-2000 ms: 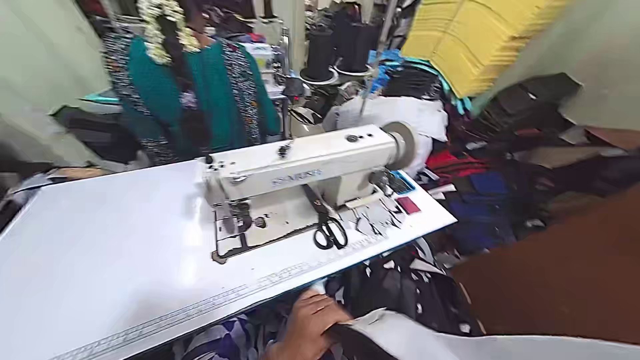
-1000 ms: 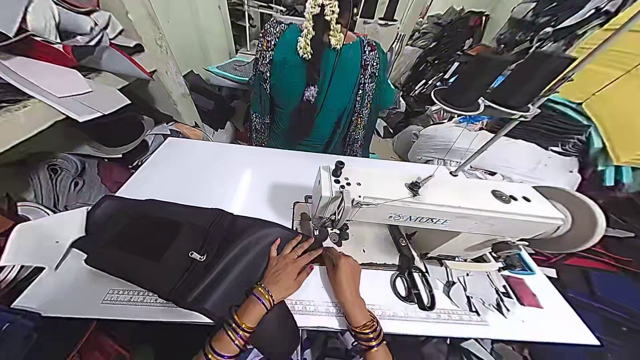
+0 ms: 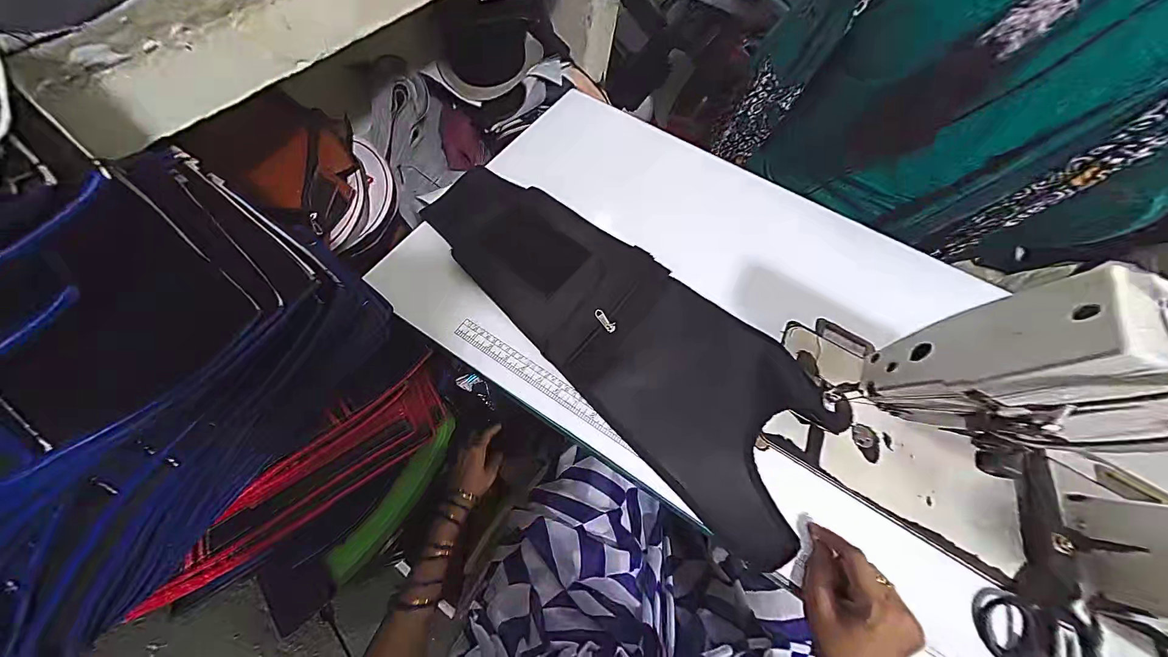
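Note:
A black fabric panel with a zipper lies across the white table, its narrow upper end under the needle area of the sewing machine. My right hand, at the lower right, pinches a small white piece beside the panel's lower edge. Below the table's near edge, my left hand reaches into a dark area beside stacked fabric; whether it grips anything is unclear. A metal zipper pull shows on the panel. Black-handled scissors lie at the bottom right.
Stacked blue panels and red-edged pieces fill the left side. A printed ruler scale runs along the near edge of the white table. A person in teal clothing is across the table. A concrete ledge spans the upper left.
My left hand has left the black panel and moved down below the table edge. My right hand has moved away from the needle area toward the near edge. The view has swung left and down.

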